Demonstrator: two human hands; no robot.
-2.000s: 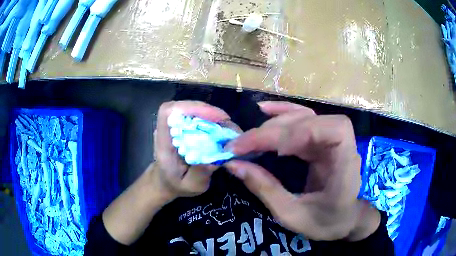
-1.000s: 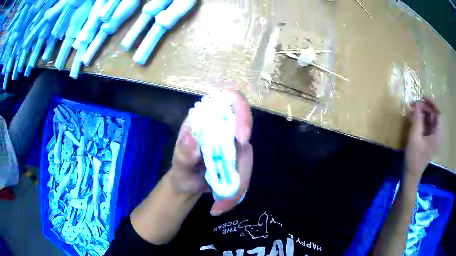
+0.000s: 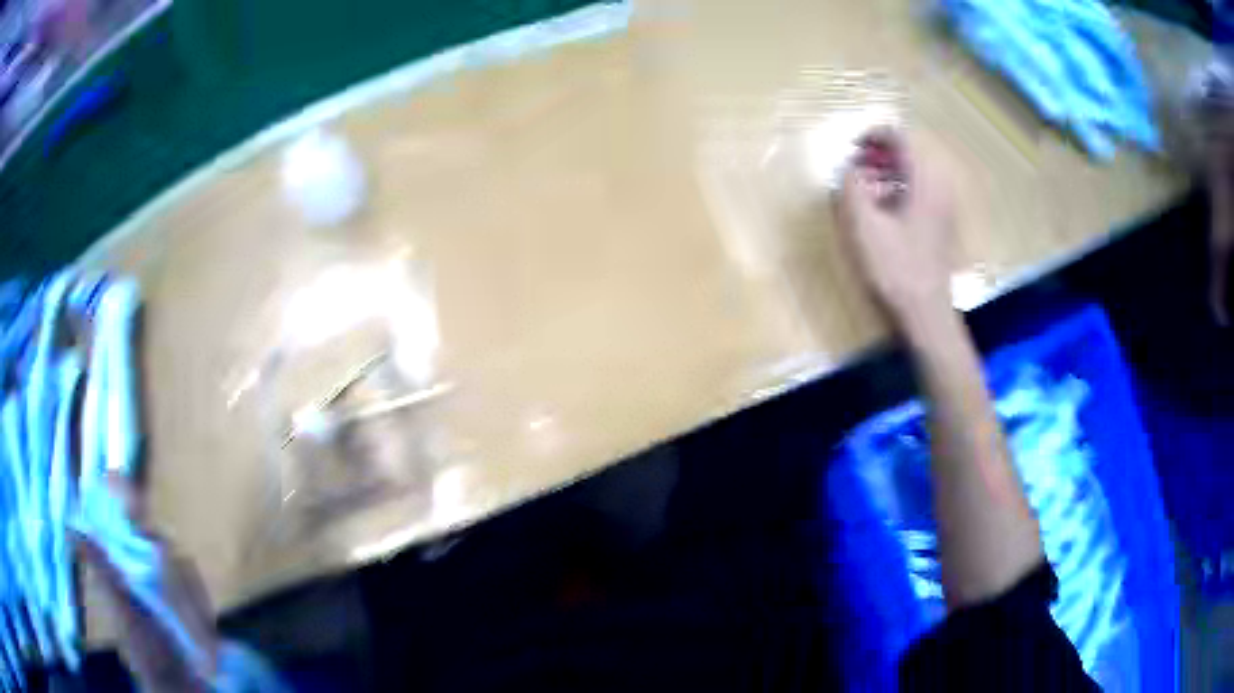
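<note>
The view is strongly blurred. My left hand point(image 3: 169, 596) is at the lower left, beside the left heap of moulded legs point(image 3: 41, 474). A pale blue moulded leg point(image 3: 133, 552) lies across its fingers and appears held; its foot end cannot be made out. My right hand point(image 3: 896, 203) is over the table at the right, its fingers curled. Nothing shows in it, but blur hides whether the fingers are closed. The glue pad point(image 3: 359, 467) lies on the table between the hands, with thin sticks point(image 3: 406, 401) and a small white lump point(image 3: 314, 422) on it.
The cardboard-covered table point(image 3: 582, 271) curves from left to upper right. A white bottle-like object point(image 3: 322, 176) is near its far edge, by a green surface point(image 3: 352, 54). More legs point(image 3: 1062, 68) lie upper right. A blue crate point(image 3: 1130, 501) with pale pieces is under my right forearm.
The view has swung, showing more of the far table. My left hand has moved from over my lap to the left heap. My right hand, earlier working on the leg, stays out over the table.
</note>
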